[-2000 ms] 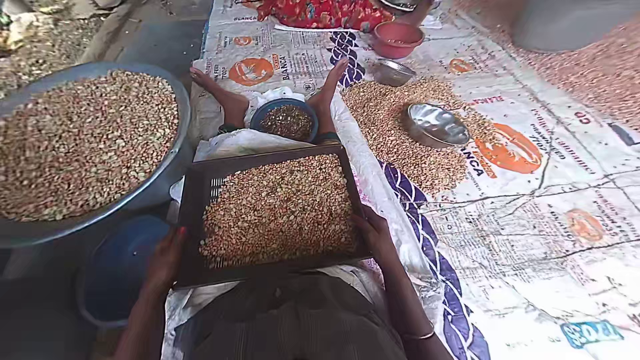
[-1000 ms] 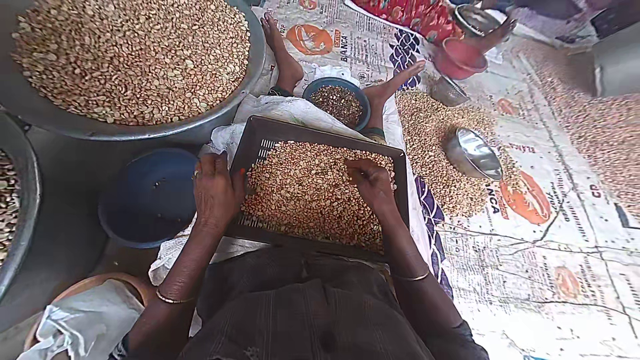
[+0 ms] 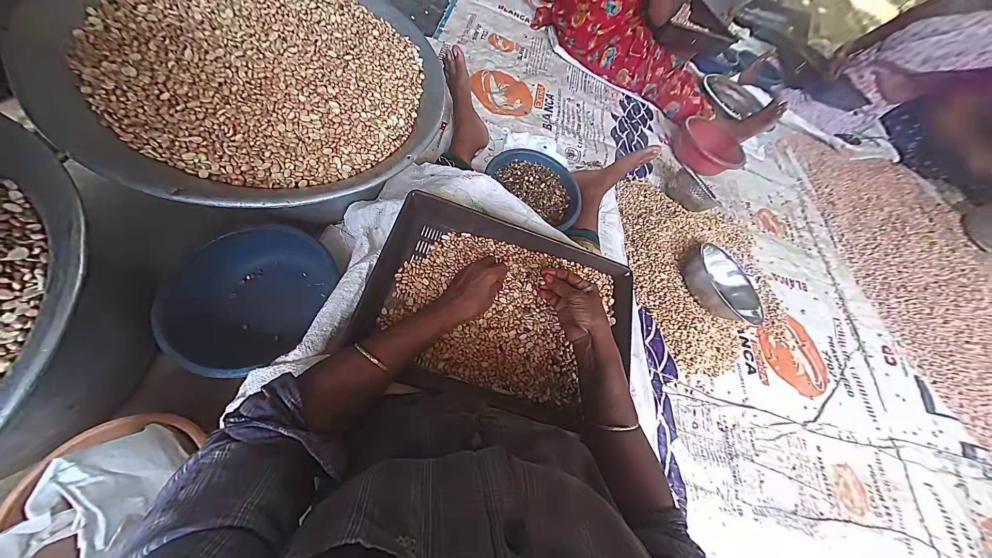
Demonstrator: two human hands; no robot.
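A dark plastic tray [image 3: 626,310] with slotted sides rests on my lap, spread with split pale and reddish kernels [image 3: 496,349]. My left hand [image 3: 477,288] lies on the kernels near the tray's middle, back upward, fingers curled down; whether it holds any is hidden. To its right, my right hand [image 3: 575,302] is over the kernels with thumb and fingertips drawn together; anything between them is too small to tell. Just beyond the tray, between my feet, stands a small blue bowl [image 3: 574,186] of darker bits.
A big metal basin [image 3: 438,101] heaped with kernels stands at upper left, another basin [image 3: 74,294] at the left edge. Nearby is a blue basin [image 3: 248,310] with a few bits. On printed sheeting at right lie a kernel pile [image 3: 659,256], a steel bowl [image 3: 725,283] and a red bowl [image 3: 709,147]. People sit beyond.
Both hands were on the tray's sides two seconds ago; the right came onto the kernels first, then the left moved in from the left rim. The view has shifted left.
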